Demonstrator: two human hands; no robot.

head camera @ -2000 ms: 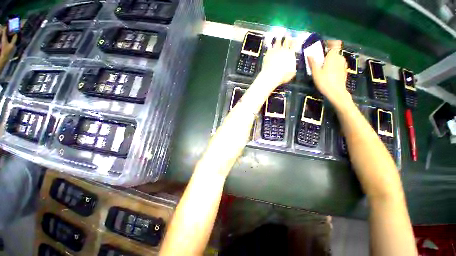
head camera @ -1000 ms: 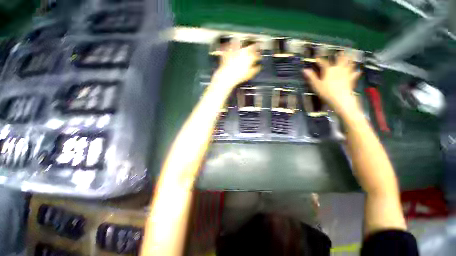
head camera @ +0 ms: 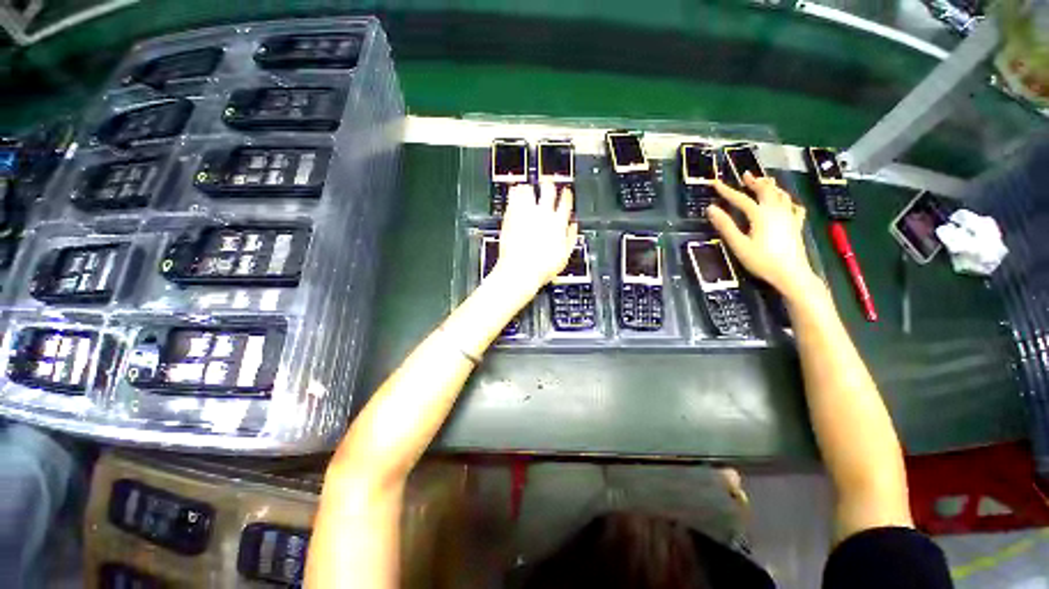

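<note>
A clear blister tray (head camera: 581, 341) lies flat in front of me with two rows of keypad phones, faces up, screens dark with gold surrounds. My left hand (head camera: 536, 235) is over the left part of the tray, its fingertips on the keypads of two upper-row phones (head camera: 556, 161). My right hand (head camera: 762, 229) is over the right part, fingers spread, fingertips at two upper-row phones (head camera: 699, 165). Both hands hold nothing. A phone (head camera: 641, 282) in the lower row lies uncovered between my arms. My right hand and forearm hide the lower right pocket.
A tall stack of clear trays (head camera: 366, 230) with face-down phones stands at left. Below it a carton (head camera: 230, 489) carries more phones. At right are a spare keypad phone (head camera: 832, 184), a red pen (head camera: 852, 272), a smartphone (head camera: 919, 227) and a crumpled tissue (head camera: 973, 242).
The dark and white item seen in my right hand two seconds ago is no longer there, and the bright light is gone. My left hand has moved to the tray's left side. The view has shifted.
</note>
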